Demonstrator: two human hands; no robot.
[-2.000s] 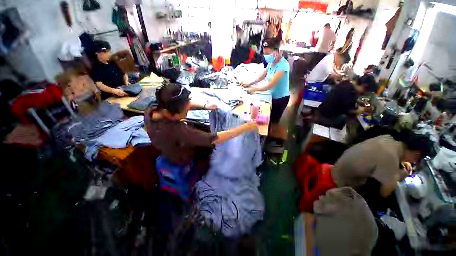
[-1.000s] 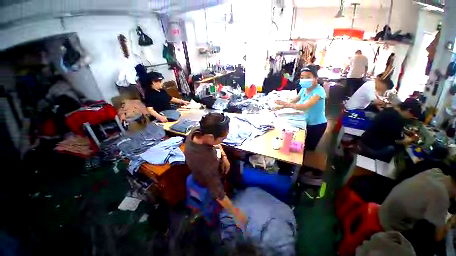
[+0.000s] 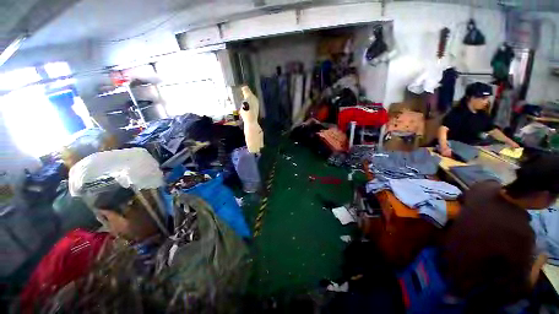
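Neither of my hands is in the picture. Nearest in front of me at the lower left are a large grey-green sack, a bulging red bag and a white cloth or bag on top of a pile. A blue plastic sheet or bag lies beside the sack. At the right, light blue-grey garment pieces lie over an orange-brown support, next to a seated person in brown. The picture is blurred near its rim.
A green floor aisle with yellow-black tape runs away from me, with scraps on it. A cream dress form stands left of it. A red bundle rests on a frame. A person in black works at the sorting table.
The view has swung left. The aisle, dress form and sacks have come in; the person in light blue and the sewing row have gone out. The person in brown now sits at the right edge.
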